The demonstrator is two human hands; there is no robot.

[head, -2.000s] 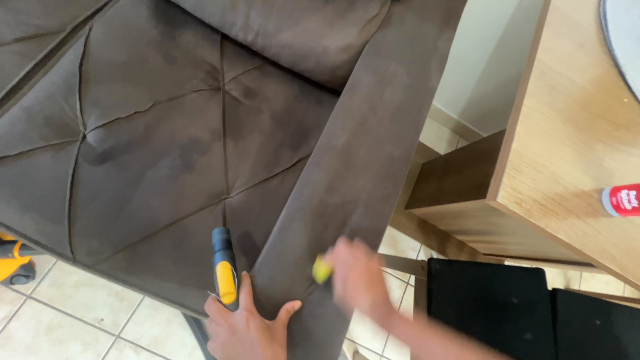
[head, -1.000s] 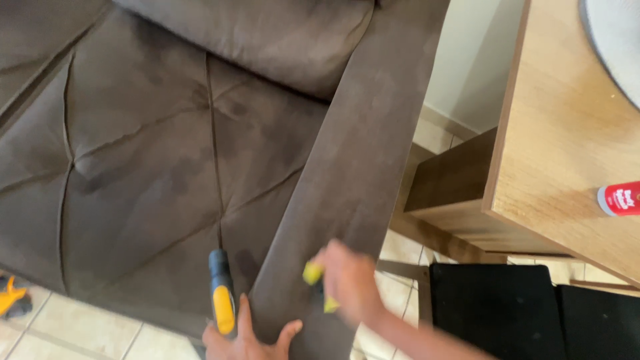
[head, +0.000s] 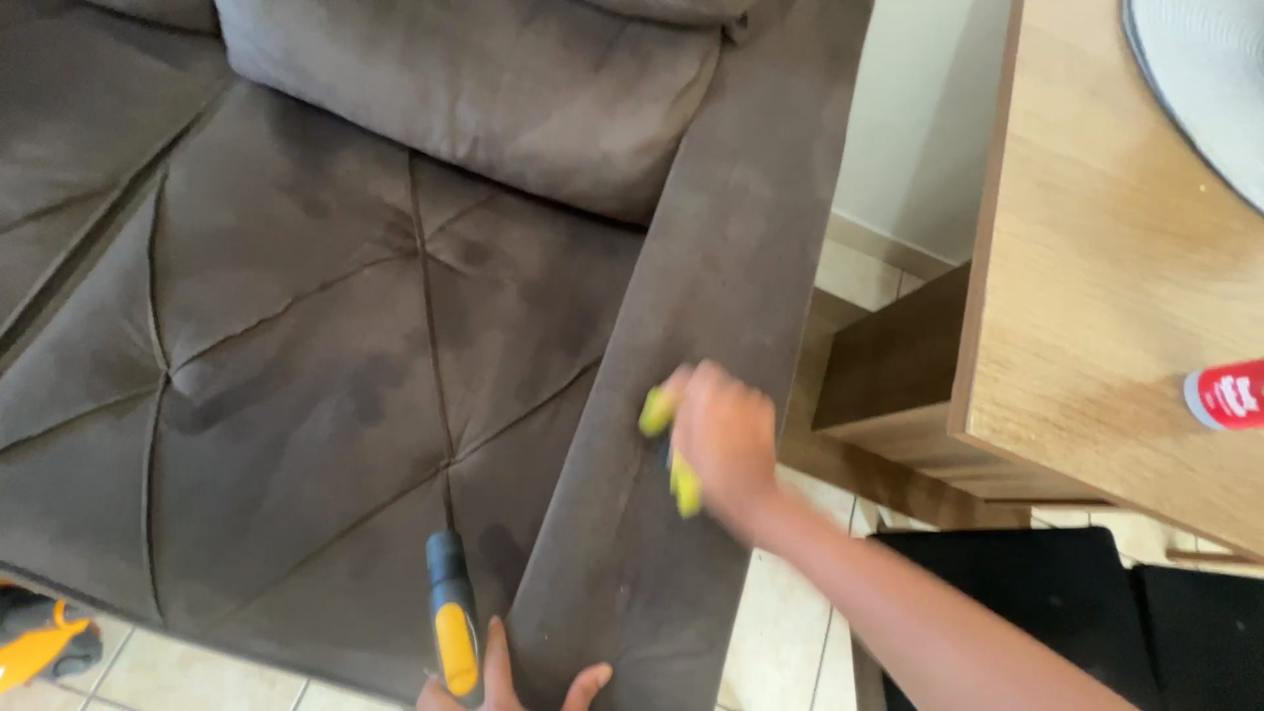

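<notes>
My right hand [head: 726, 434] is closed around a yellow object [head: 683, 479], perhaps a brush, low over the sofa's brown fabric armrest [head: 731, 197]; motion blur hides its exact shape. At the bottom edge, my left hand [head: 504, 691] is partly cut off, with spread fingers at the front of the armrest. Beside it a black and yellow tool handle [head: 454, 612] lies against the tufted seat cushion [head: 316, 395]; whether my left hand grips it cannot be told. Darker patches show on the cushion.
A back cushion [head: 484, 89] rests behind the seat. To the right stands a wooden table [head: 1106, 257] with a red can or bottle [head: 1229, 395] and a round placemat [head: 1210, 79]. Black chair seats [head: 1017, 602] are below it. A yellow and black device [head: 39, 642] sits on the tiled floor at lower left.
My right hand has stayed over the armrest with the yellow object, blurred by motion and now a little farther up the armrest. My left hand remains at the armrest's front.
</notes>
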